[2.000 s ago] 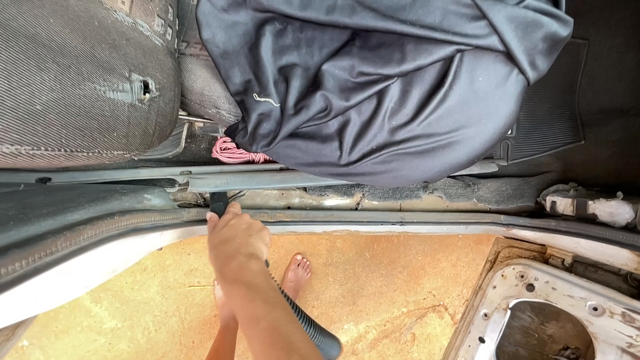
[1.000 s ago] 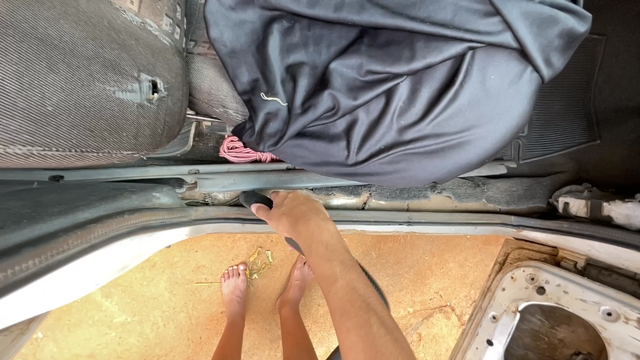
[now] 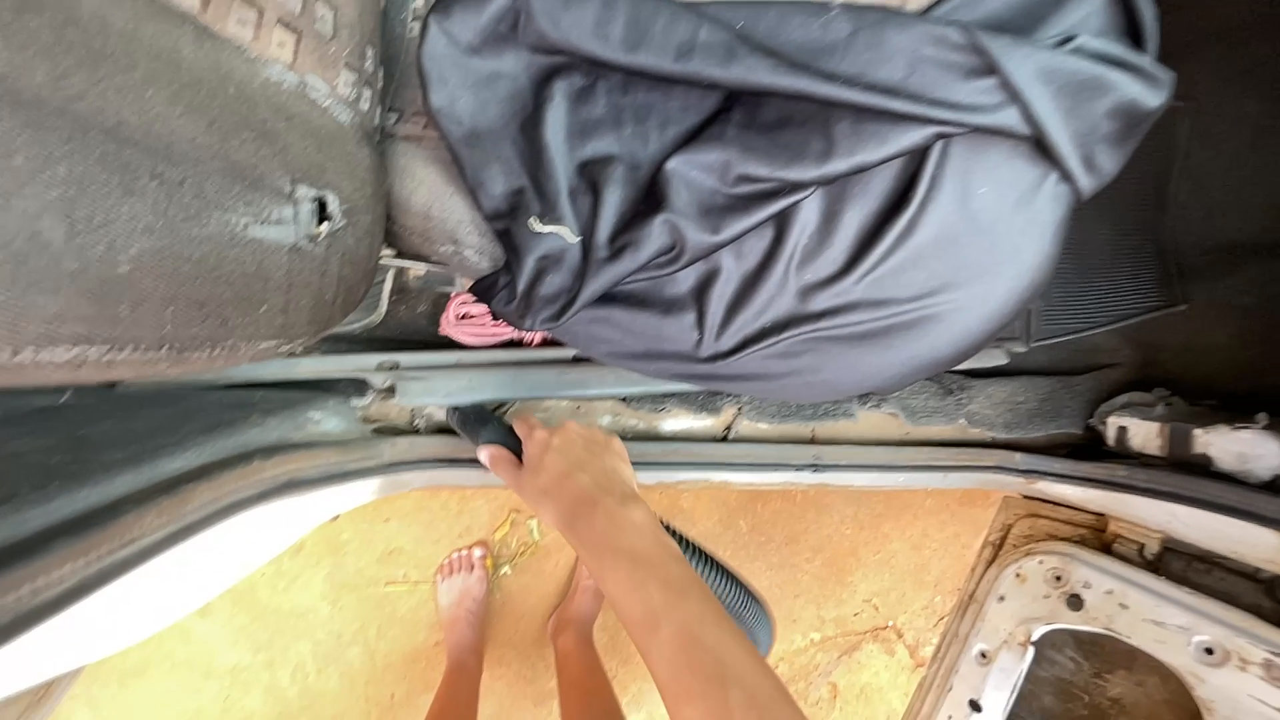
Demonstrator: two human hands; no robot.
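Note:
My right hand [image 3: 565, 465] is closed around the black tube end [image 3: 486, 430] of a ribbed black hose [image 3: 725, 585], which looks like a vacuum hose. The tube's tip rests at the worn door sill [image 3: 670, 418] of a vehicle, just below a grey metal rail [image 3: 480, 384]. Behind the rail lies a bundle of pink cord [image 3: 485, 322], partly under a large dark satiny cloth [image 3: 800, 250]. A small pale scrap [image 3: 553, 230] sits on the cloth. My left hand is out of view.
A worn fabric seat [image 3: 180, 180] with a hole stands at the left. A ribbed floor mat [image 3: 1110, 270] shows at the right. The stripped metal door [image 3: 1100, 590] is at the lower right. My bare feet [image 3: 463, 590] stand on orange ground beside yellowish strands [image 3: 515, 545].
My right hand, with the tube, moved right along the sill, then slightly back left. Both feet and the yellowish strands show now; two seconds ago the arm covered part of that area.

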